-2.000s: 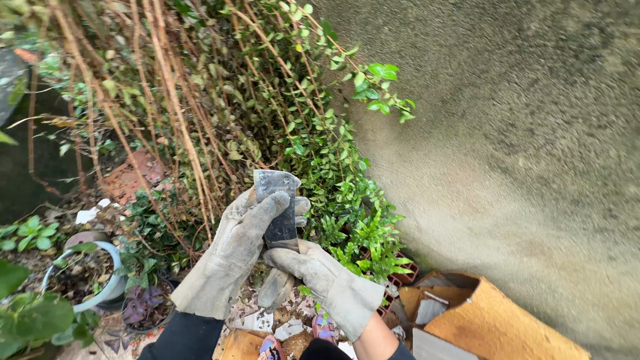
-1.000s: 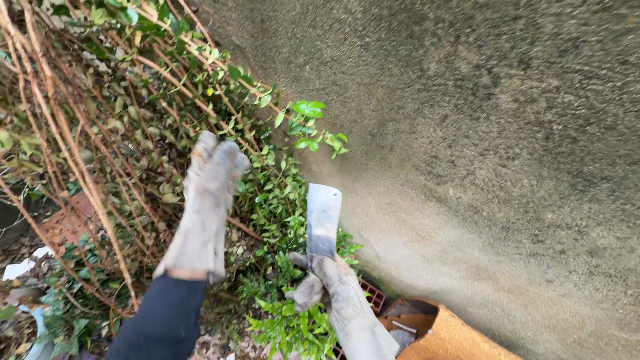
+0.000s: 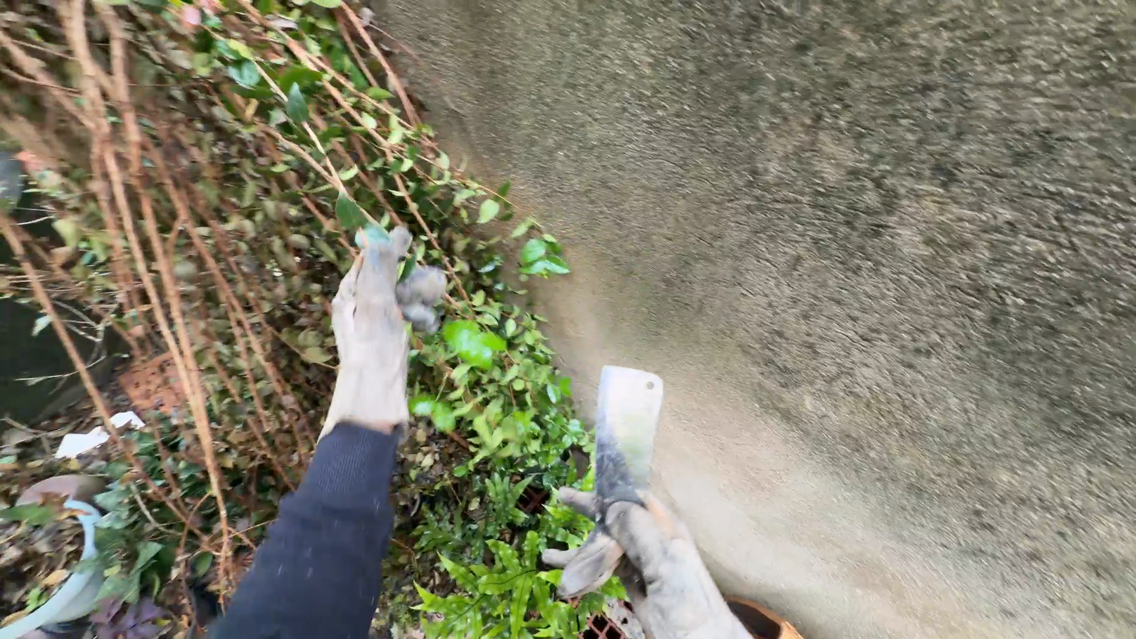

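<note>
My left hand (image 3: 377,324), in a pale work glove, reaches up among the leafy climbing stems (image 3: 328,169). Its fingers are partly curled near a thin stem; whether they hold it is unclear. Low by the wall, my gloved right hand (image 3: 635,555) grips the lower end of a cleaver-like metal blade (image 3: 628,426). The blade points upward, has a small hole near its top corner and is dark towards the grip. The handle is mostly hidden by the glove.
A rough, stained wall (image 3: 843,248) fills the right side. Green ferns (image 3: 506,586) grow at its foot. Bare brown stems (image 3: 169,293) hang at left, above a reddish brick piece (image 3: 153,382) and a pale curved rim (image 3: 75,586). An orange-brown object (image 3: 763,619) shows at the bottom edge.
Both hands were together on the blade two seconds ago. My left hand has let go and moved up to the stems, while the right keeps the blade.
</note>
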